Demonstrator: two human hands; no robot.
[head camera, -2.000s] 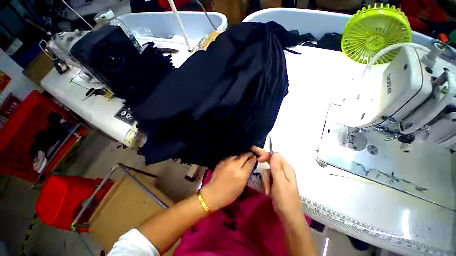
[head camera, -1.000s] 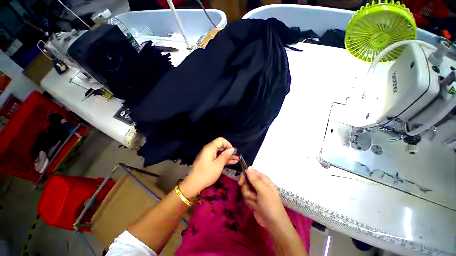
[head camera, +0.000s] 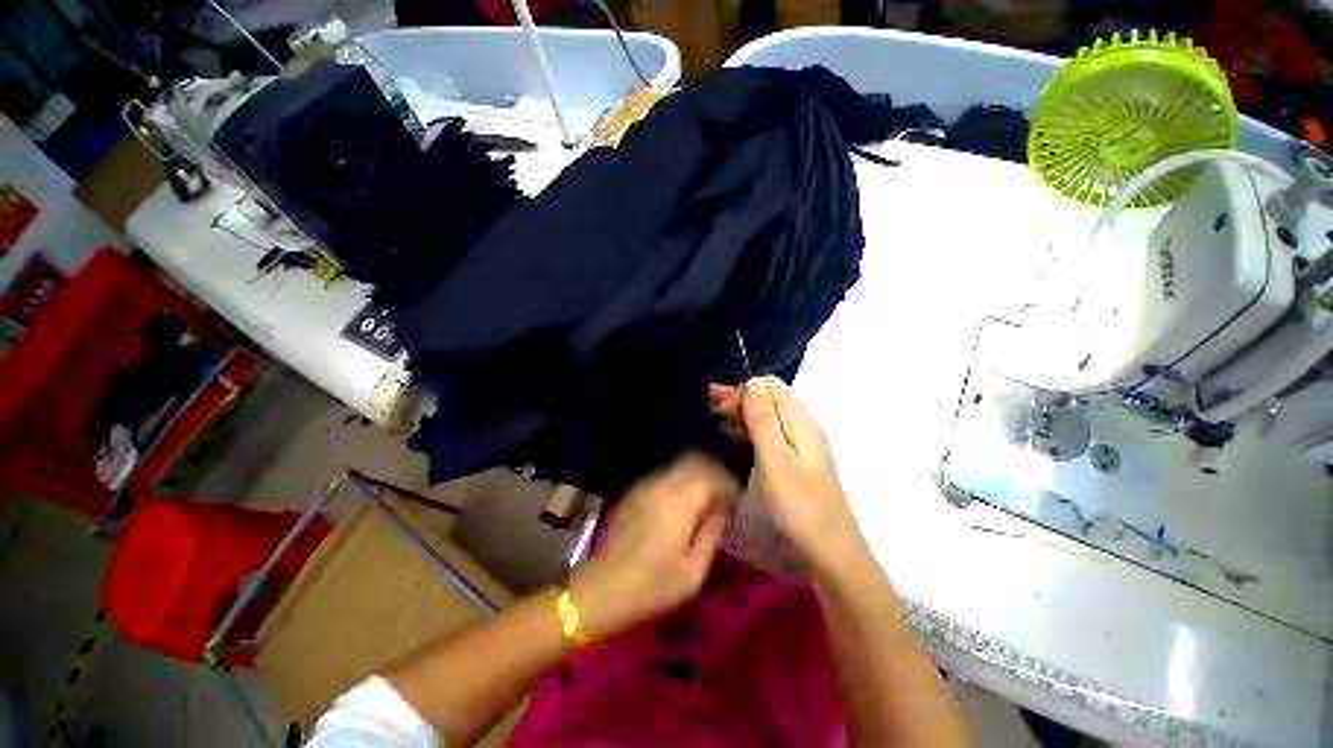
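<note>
A large heap of black garment pieces (head camera: 629, 249) lies on the white table and hangs over its front edge. My right hand (head camera: 775, 439) is at the heap's lower right edge, closed around the thread snips (head camera: 743, 351), whose thin silvery blade points up and away from me. My left hand (head camera: 673, 526) is blurred, just left of and below my right hand, in front of the heap's lower edge. Its fingers are curled; whether they hold anything cannot be told. A magenta cloth (head camera: 702, 672) covers the lap.
A white sewing machine (head camera: 1199, 278) and a lime green fan (head camera: 1133, 124) stand at the right. A black box-shaped unit (head camera: 314, 146) is at the back left. Pale blue bins (head camera: 906, 56) stand behind the table. A red stool (head camera: 183, 577) and a cart with a tan board (head camera: 366, 599) are lower left.
My right hand has moved up and away from the lap to the heap's edge with the snips. My left hand has come back down and right, away from the snips' tip.
</note>
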